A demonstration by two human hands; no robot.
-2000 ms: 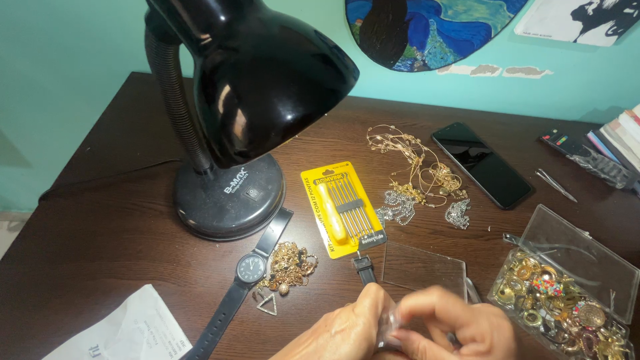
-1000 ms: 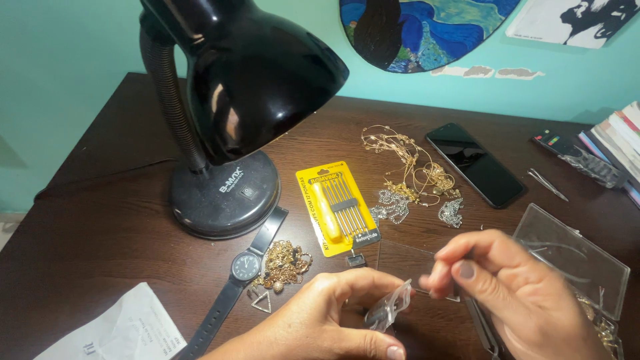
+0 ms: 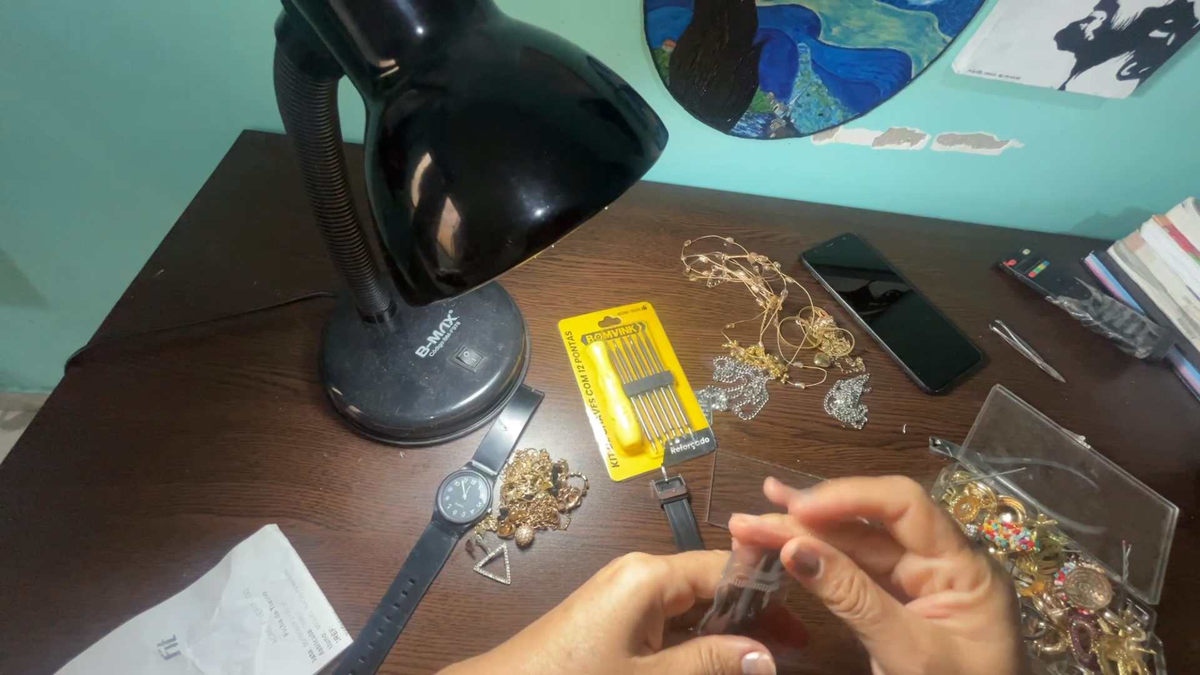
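My left hand (image 3: 647, 609) holds a small clear plastic bag (image 3: 745, 591) between thumb and fingers at the bottom centre; its contents cannot be made out. The fingertips of my right hand (image 3: 872, 562) are at the bag's top edge, thumb and fingers close together. Just beyond my hands lie a black watch strap with a buckle (image 3: 672, 502) and a clear plastic lid or sheet (image 3: 750, 483). A yellow carded screwdriver set (image 3: 637, 389) lies farther back. Left of it are a black wristwatch (image 3: 464, 495) and a heap of gold-coloured chains (image 3: 539, 492) with a triangular pendant (image 3: 492, 562).
A black desk lamp (image 3: 422, 366) stands at the left, near a paper sheet (image 3: 216, 609). Tangled necklaces (image 3: 778, 309), a phone (image 3: 891, 309), tweezers (image 3: 1027, 349) and a remote control (image 3: 1078, 305) lie behind. An open clear box (image 3: 1078, 487) of jewellery is at the right.
One second ago my right hand was apart from the bag, to its right; now its fingertips are at the bag's top. My left hand has kept the bag.
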